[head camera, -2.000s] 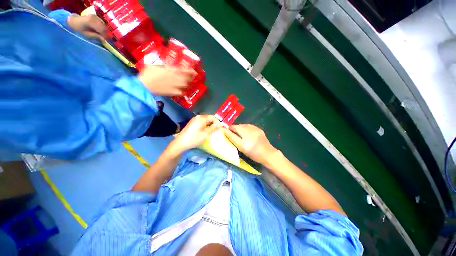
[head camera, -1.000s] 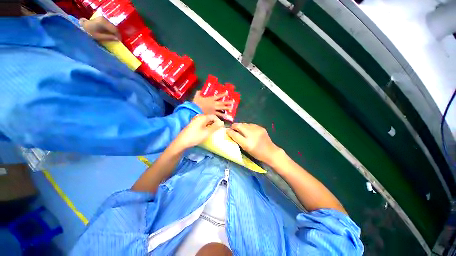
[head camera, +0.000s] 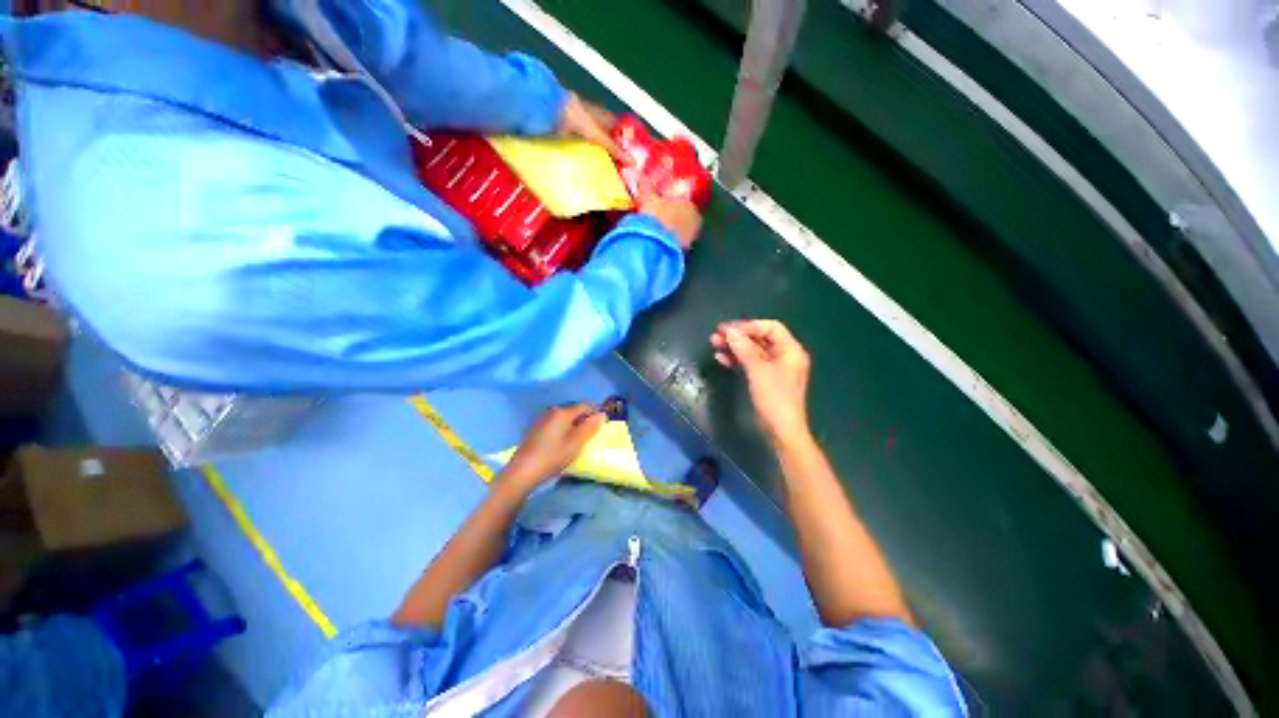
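Observation:
My left hand (head camera: 556, 438) grips the edge of a yellow sticker sheet (head camera: 607, 456), which hangs bent in front of my smock, off the bench edge. My right hand (head camera: 765, 362) is raised over the dark green bench (head camera: 856, 407), thumb and fingertips drawn together; whether a small sticker is between them cannot be told. A cluster of red cartons (head camera: 666, 166) is between the hands of the person at the left, and a row of red cartons (head camera: 484, 190) lies beside that person, partly under another yellow sheet (head camera: 568, 175).
A person in a blue smock (head camera: 281, 267) leans over the bench at the left. A grey metal post (head camera: 762, 98) stands at the white belt edge (head camera: 898, 326). Brown boxes (head camera: 105, 494), a blue stool (head camera: 168, 617) and a clear-wrapped item (head camera: 211, 418) are on the floor.
The red cartons before me went to the left with the other person, who now leans further over the bench. My hands have parted; the right moved outward, the left lower with the sheet.

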